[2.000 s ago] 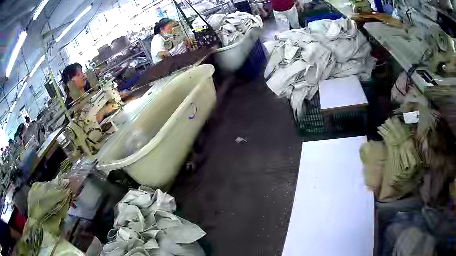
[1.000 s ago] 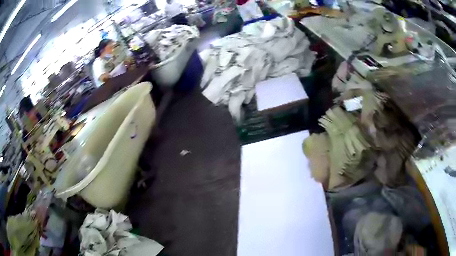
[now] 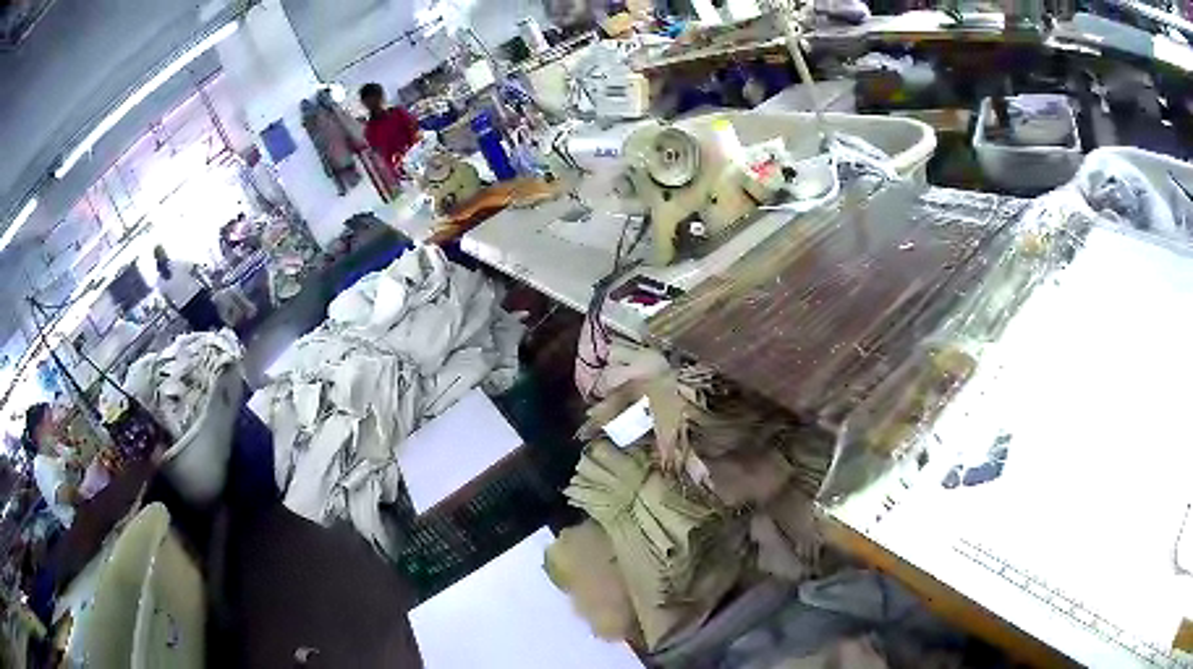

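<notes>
Neither of my hands is in the picture. Nearest in front are khaki-green bundles of cut pieces (image 3: pixel 654 523), stacked beside and below the sewing table's left edge. A small white ticket (image 3: pixel 629 424) lies on brownish cloth just behind them. The white sewing table (image 3: pixel 1047 523) is at the right, with a printed scale along its front edge. A brown side table under shiny clear film (image 3: pixel 811 301) adjoins it. A white board (image 3: pixel 491 614) lies at the bottom, left of the bundles.
A large pale cloth heap (image 3: pixel 380 353) and a green crate (image 3: pixel 458 529) stand left of the bundles. A sewing machine (image 3: pixel 680 183) is behind the side table. A cream tub (image 3: pixel 138 601) is at lower left. Dark floor (image 3: pixel 301 588) lies between. A person in red stands far back.
The view has swung to the right. The tub, cloth heap, board and bundles have shifted left in the picture, and the white sewing table has come much further into view.
</notes>
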